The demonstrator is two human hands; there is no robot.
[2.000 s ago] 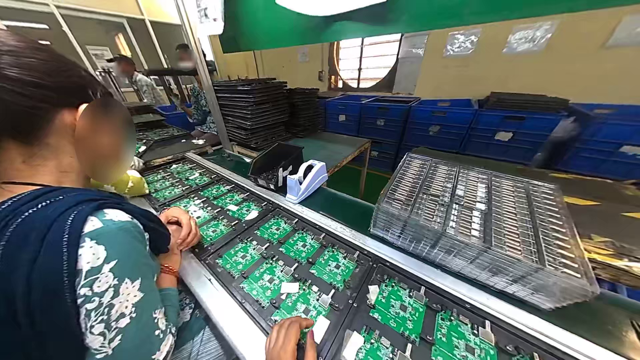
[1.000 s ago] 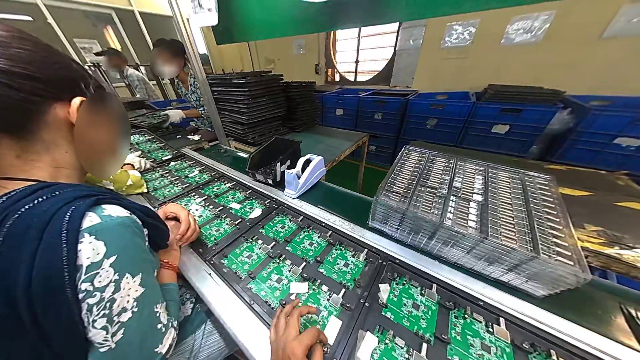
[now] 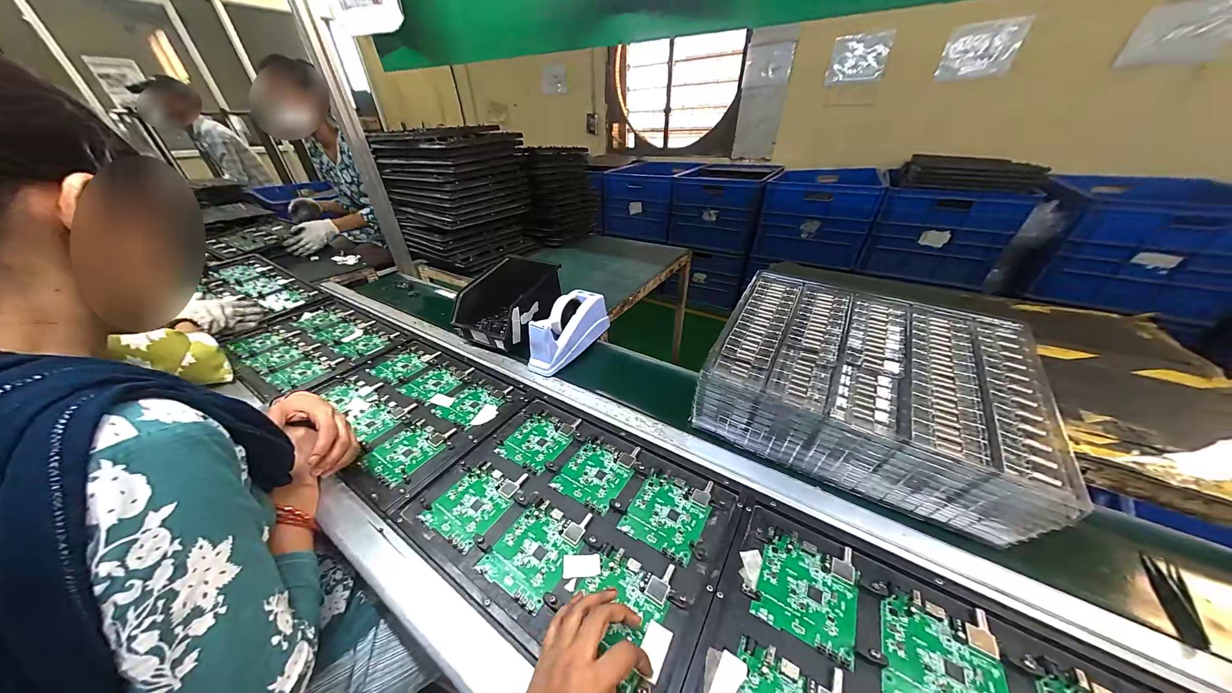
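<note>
My left hand [image 3: 589, 643] rests palm down with fingers spread at the near edge of a black pallet [image 3: 707, 577], its fingertips on a green circuit board [image 3: 626, 589]. Beside the fingertips, a white paper piece [image 3: 656, 652] lies on the board, and another white piece [image 3: 580, 566] sits just above. Whether the fingers hold anything is not plain. More green circuit boards [image 3: 805, 597] fill the pallet to the right. My right hand is out of view.
A co-worker on the left rests their hands [image 3: 322, 433] by the line's metal rail [image 3: 404, 587]. Beyond the line stand a tape dispenser [image 3: 568, 332], a black bin [image 3: 505, 300] and stacked clear trays of metal parts [image 3: 885, 395]. Black tweezers [image 3: 1174, 602] lie at right; blue crates [image 3: 818, 217] stand behind.
My left hand has spread its fingers over the board, where it was more bunched two seconds ago. At the far left, a co-worker has leaned into fuller view.
</note>
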